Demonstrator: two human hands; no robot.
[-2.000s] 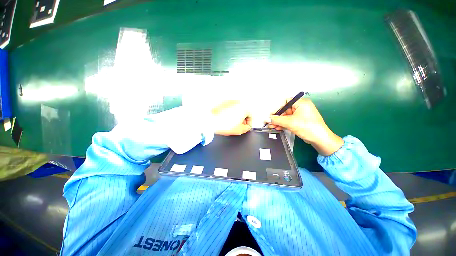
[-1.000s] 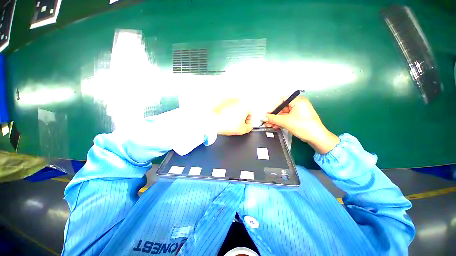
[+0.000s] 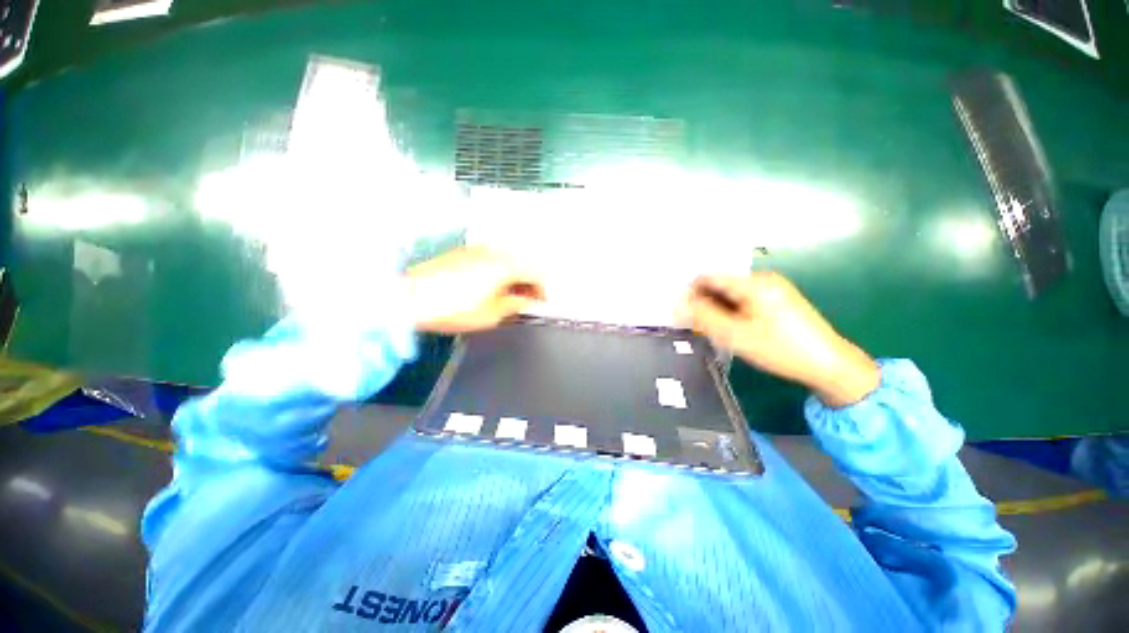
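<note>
The dark grey tablet-sized panel rests against my lap at the bench edge, with several white tabs along its near edge and a few at its right side. My left hand is at the panel's far left corner, fingers curled; whether it holds anything is hidden. My right hand is blurred at the far right corner, with a dark blurred thing between its fingers that looks like the black stick. A bright white area beyond the panel's far edge is washed out by glare.
A sheet with rows of dark bars lies beyond the panel. A glossy dark strip bundle lies on the right, with a pale round basket at the far right. Clear film lies on the left. White-bordered panels show at the top.
My left hand has moved left along the panel's far edge. My right hand has moved slightly right, away from it, and the stick no longer shows clearly. The view has shifted slightly.
</note>
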